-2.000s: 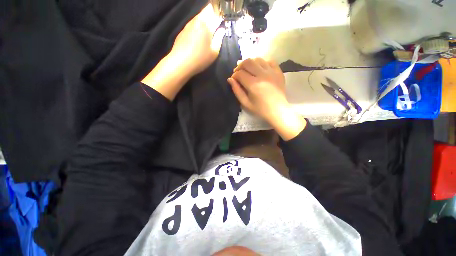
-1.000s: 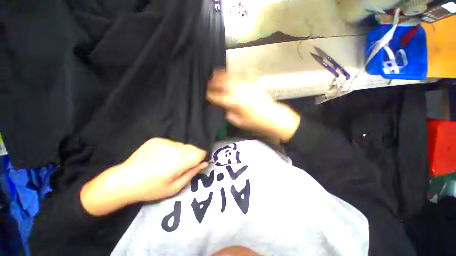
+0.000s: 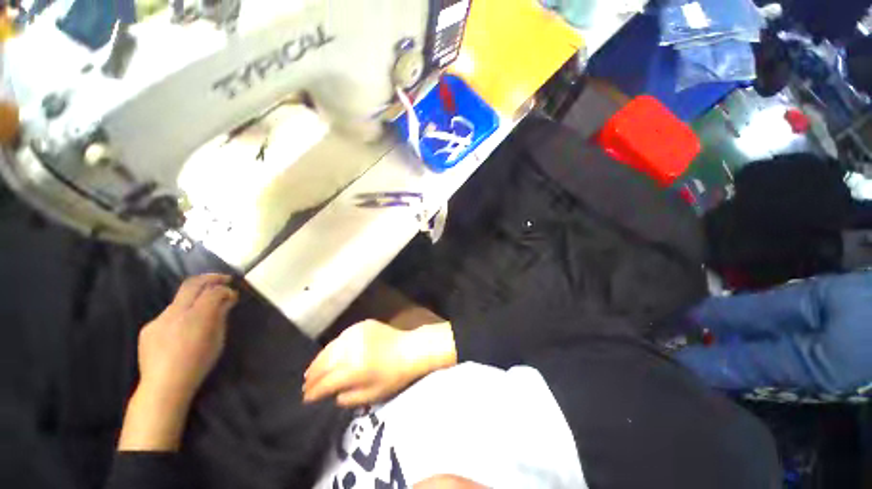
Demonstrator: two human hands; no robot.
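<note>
Black fabric (image 3: 57,363) spreads over the left side and my lap, reaching up to the sewing area. My left hand (image 3: 188,329) is on it by the front left corner of the pale machine bed (image 3: 320,272), its fingertips together at the fabric edge. My right hand (image 3: 378,363) is at my lap below the bed, fingers curled down by the fabric; whether it grips is hidden. The white sewing machine (image 3: 354,57), marked "TYPICAL", stands at the upper left. The presser foot and needle are too blurred to make out. Thread snips (image 3: 387,200) lie on the bed.
A blue tray (image 3: 485,122) with white and red bits sits at the bed's right end, beside a yellow-orange surface (image 3: 516,48). A red box (image 3: 650,138) is further right. Another person's legs in blue jeans (image 3: 784,329) are at the far right.
The view has swung right, bringing the machine head and neighbouring area into sight. My left hand has moved from my lap up to the bed's corner. My right hand has come down to my lap.
</note>
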